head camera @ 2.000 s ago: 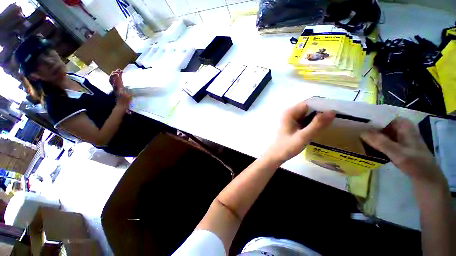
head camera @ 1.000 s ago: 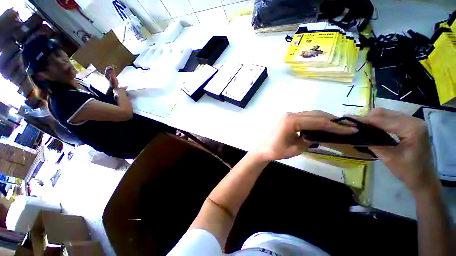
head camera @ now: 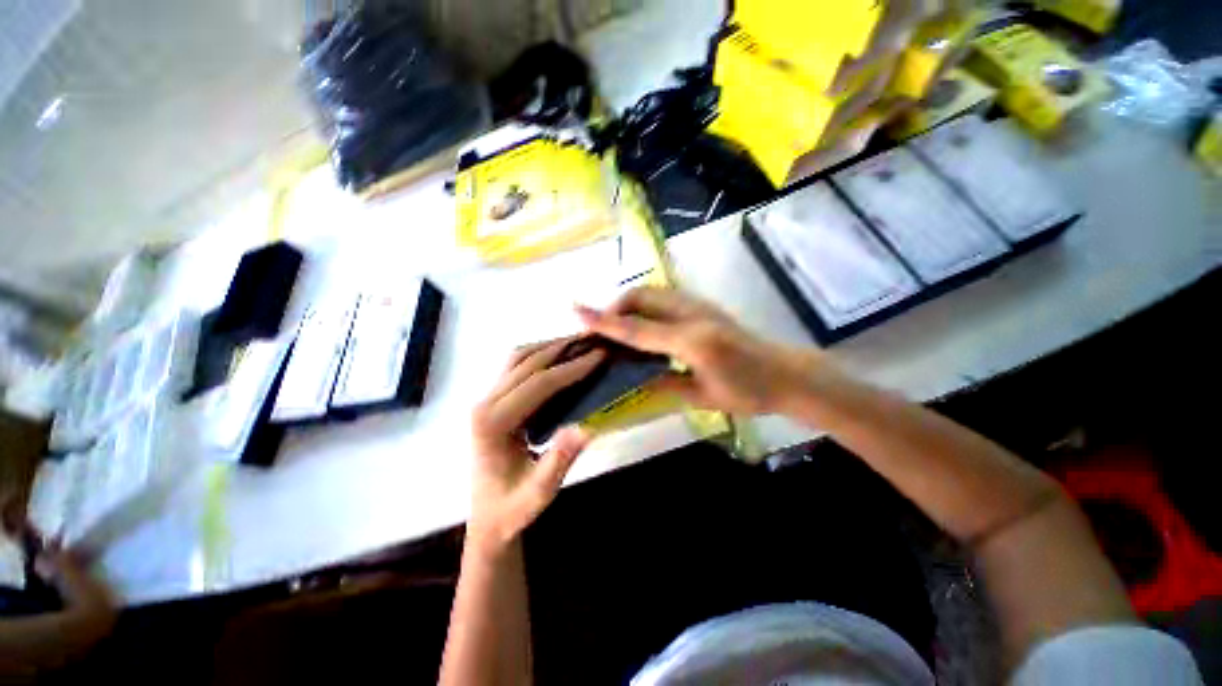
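Observation:
A yellow-and-black printed carton point(head camera: 619, 407) is held between both hands over the bench's front edge, its black top band towards me. My left hand point(head camera: 525, 436) grips it from the left, fingers over the black part and thumb at the near side. My right hand point(head camera: 697, 351) is on its right end, fingers across the top. The fingers hide much of the top, so I cannot tell whether a handle is in it. Yellow flat cartons point(head camera: 539, 201) lie in a low stack behind the hands.
Black inner boxes with white tops stand left point(head camera: 373, 351) and right point(head camera: 911, 221). Tangled black handles point(head camera: 666, 123) and tall yellow cartons point(head camera: 791, 87) are behind. White trays point(head camera: 127, 389) and another person's hand point(head camera: 67, 590) are far left. A red stool point(head camera: 1139, 523) is right.
The view has swung right, bringing the right-hand inner boxes and red stool into sight. The carton is turned and tilted in my hands, and my right hand has moved over its top.

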